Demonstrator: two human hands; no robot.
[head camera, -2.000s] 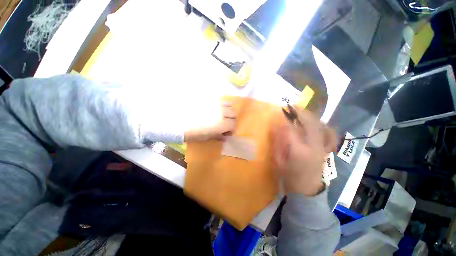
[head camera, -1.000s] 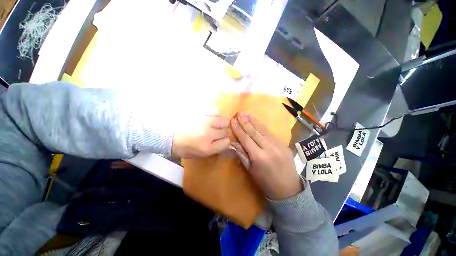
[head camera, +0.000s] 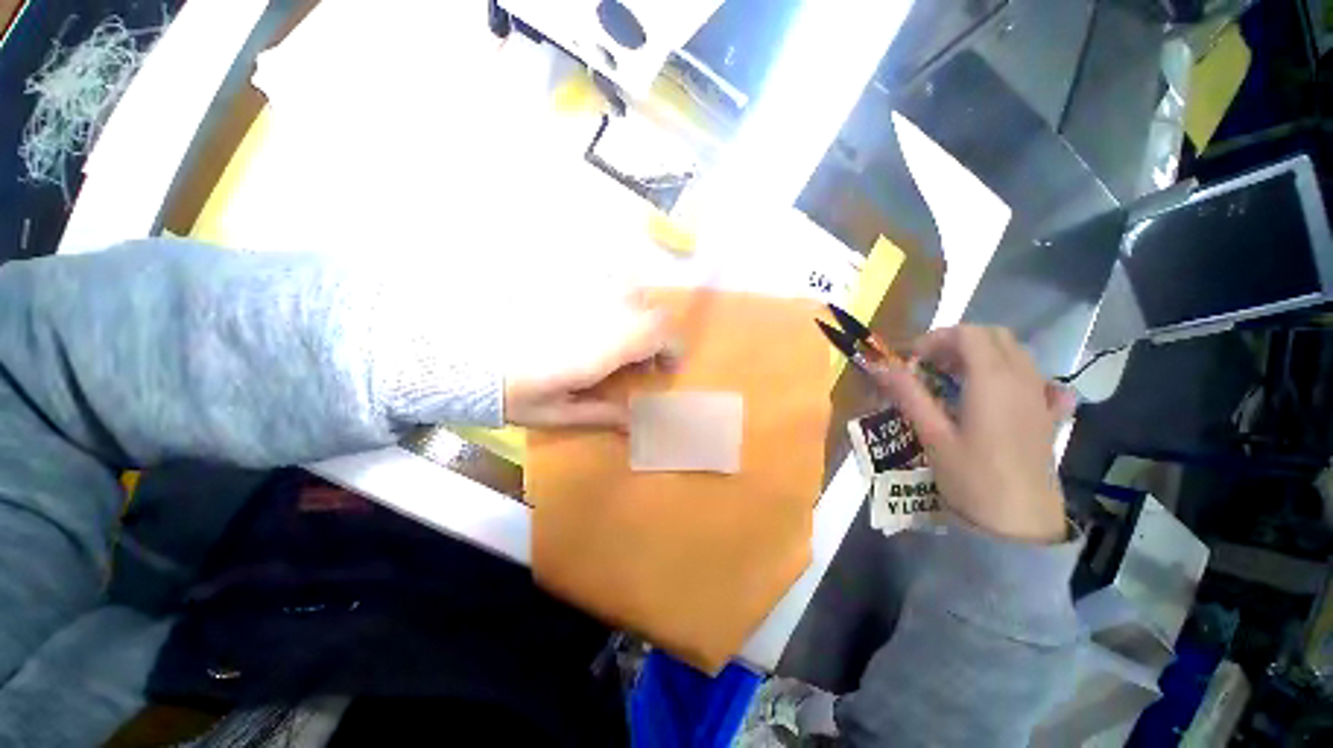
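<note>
An orange fabric piece (head camera: 673, 548) lies on the white template, its lower point hanging over the front edge. A pale rectangle (head camera: 686, 433) shows near its middle. My left hand (head camera: 592, 383) rests on the fabric's left side, fingers beside the rectangle, partly washed out by glare. My right hand (head camera: 982, 424) is right of the fabric, around the thread snips (head camera: 852, 336), whose dark blades point up and left over the fabric's right edge. Labels with black lettering (head camera: 909, 501) and a black label (head camera: 885, 439) lie partly under my right hand.
The machine head (head camera: 621, 37) and its bright lamp are at the top. White tangled thread waste (head camera: 91, 95) lies at upper left. A screen (head camera: 1231, 249) stands at right. A blue crate (head camera: 687, 704) is below the front edge. A thin black cable runs near my right hand.
My right hand has moved off the fabric to the right and taken hold of the snips. The pale rectangle is uncovered. My left hand stays on the fabric.
</note>
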